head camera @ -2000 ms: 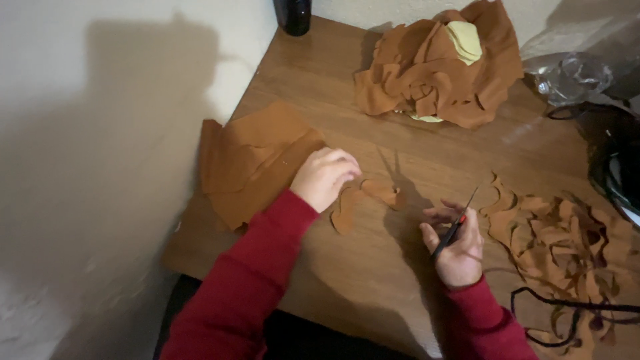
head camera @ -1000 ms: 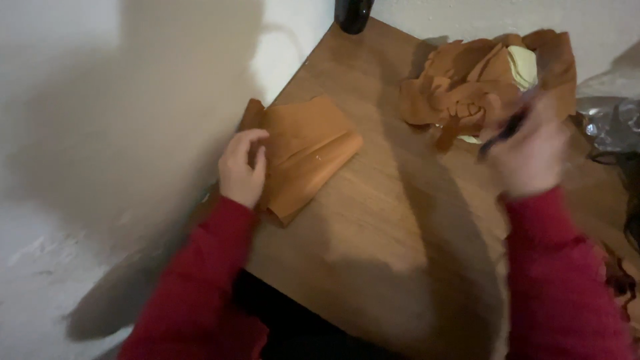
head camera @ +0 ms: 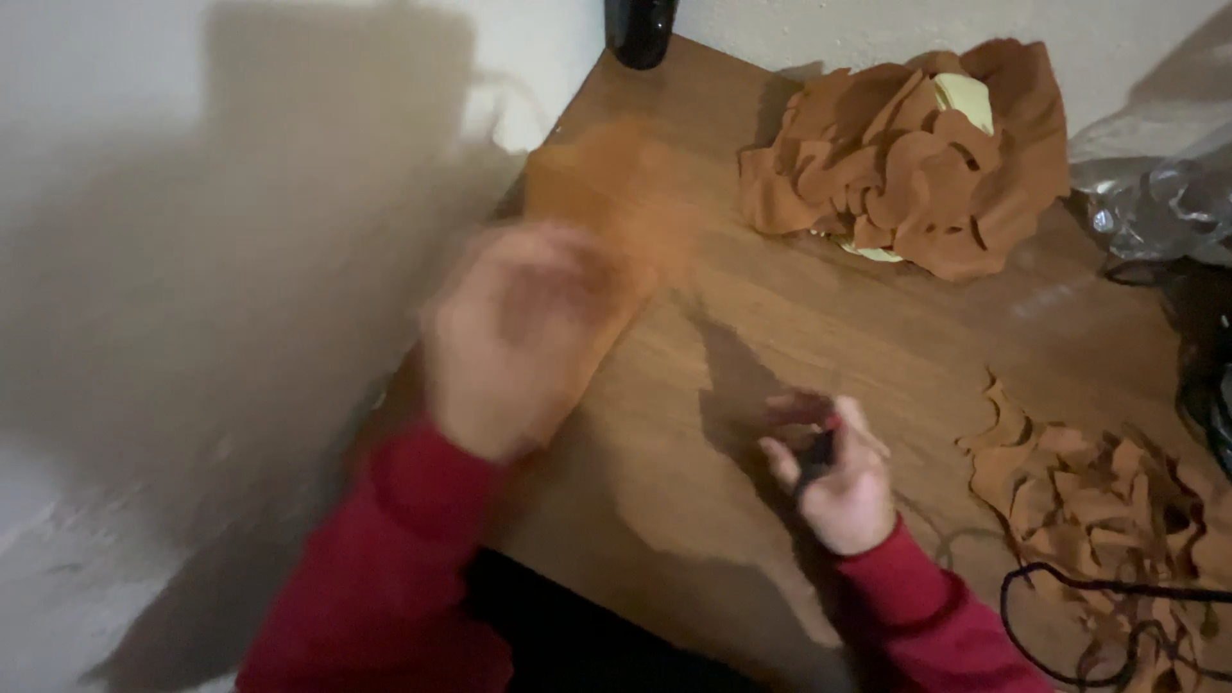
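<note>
My left hand (head camera: 520,337), blurred by motion, lifts a sheet of brown fabric-like material (head camera: 616,202) at the table's left corner; the sheet is blurred too, and the fingers' exact hold on it is unclear. Lower right of centre, my right hand (head camera: 842,472) is half curled around a small dark tool (head camera: 816,457) with a bit of red, perhaps scissors; its blades cannot be made out. Behind it lies a heap of cut brown pieces (head camera: 905,183) on a larger sheet, with pale yellow pieces (head camera: 965,100) among them.
Curly brown scraps (head camera: 1107,500) lie at the right, a dark cord (head camera: 1088,580) across them. Clear plastic (head camera: 1155,207) and a black bundle (head camera: 1215,385) sit at the right edge. A black cylindrical object (head camera: 640,34) stands at the far corner of the wooden table (head camera: 674,500), beside the wall.
My right hand has moved back from the heap toward the near side of the table. The small cut pieces near my left hand two seconds ago no longer show there. The brown sheet has shifted.
</note>
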